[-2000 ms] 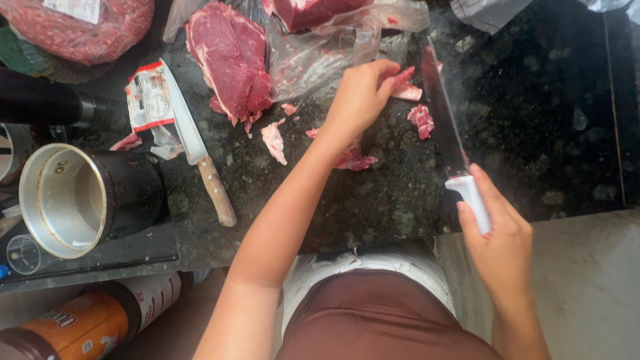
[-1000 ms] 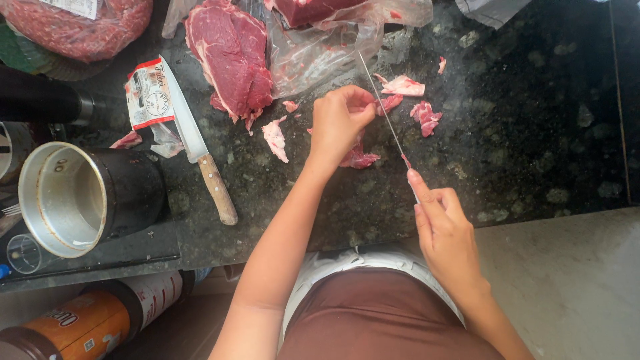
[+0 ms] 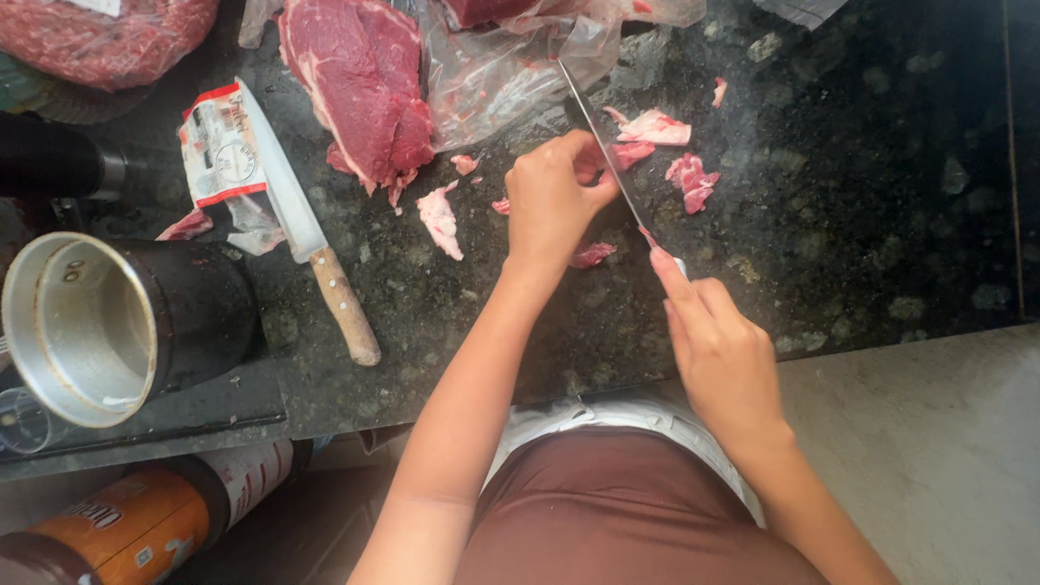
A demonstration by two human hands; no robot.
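Observation:
My right hand [image 3: 719, 349] grips the pale handle of a long kitchen knife [image 3: 603, 142], its blade slanting up and left over the dark stone counter. Beside the blade, my left hand [image 3: 561, 191] has its fingertips bent together on a small piece of red meat [image 3: 631, 153], partly hidden behind hand and blade. Fatty trimmings [image 3: 652, 127] and a scrap of meat [image 3: 693, 183] lie right of the blade. A white piece of fat [image 3: 439, 219] and another red scrap [image 3: 593, 255] lie around my left wrist. A large slab of raw beef [image 3: 361, 89] rests at the upper left.
A second knife with a wooden handle [image 3: 345, 307] lies beside a printed plastic wrapper [image 3: 223, 150]. A metal pot [image 3: 154, 325] stands near the left front edge. Wrapped ground meat [image 3: 106, 36] is at the top left, and clear plastic [image 3: 496, 81] lies beside the slab.
Two seconds ago the knife was farther right; my right hand has since brought it left, beside my left fingers. A fatty piece and a small scrap now lie right of the blade.

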